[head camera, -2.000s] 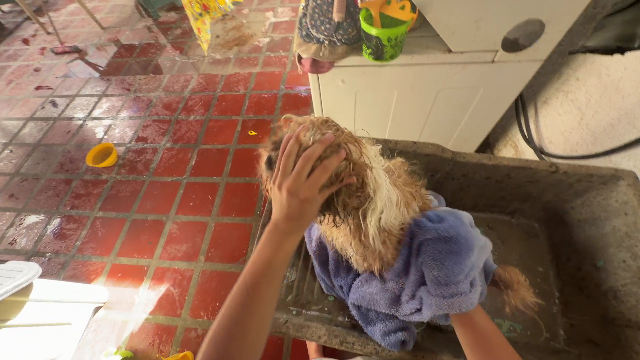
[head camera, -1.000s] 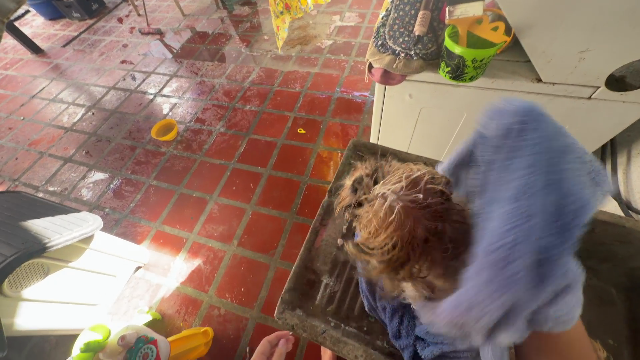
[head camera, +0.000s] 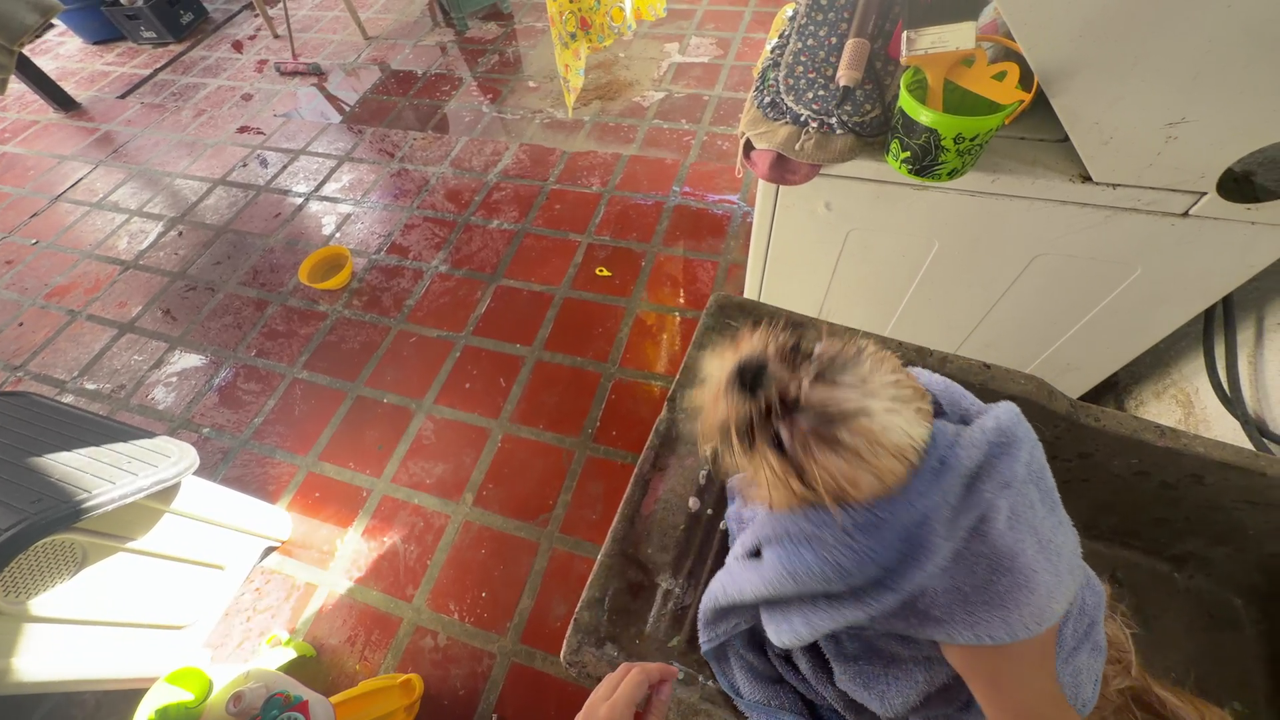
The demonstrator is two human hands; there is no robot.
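A tan, shaggy dog (head camera: 820, 415) is in the stone washtub (head camera: 640, 560), its head blurred and its muzzle raised. A blue-grey towel (head camera: 900, 540) wraps its neck and body; part of the rump and tail shows at lower right. My right forearm enters from the bottom right and goes under the towel, so my right hand is hidden and its fingers cannot be made out. My left hand (head camera: 632, 690) is at the bottom edge beside the tub's near rim, partly cut off, with its fingers bent.
Behind the tub, a white appliance (head camera: 950, 260) carries a green bucket (head camera: 940, 125) and a hairbrush (head camera: 853, 60). On the wet red tiles lie a yellow bowl (head camera: 326, 268) and toys (head camera: 270, 695). A grey and white plastic piece (head camera: 100, 540) stands at left.
My left hand was on the dog's head two seconds ago and is now down by the tub rim. The towel, raised and blurred a second ago, now lies around the dog's neck and body.
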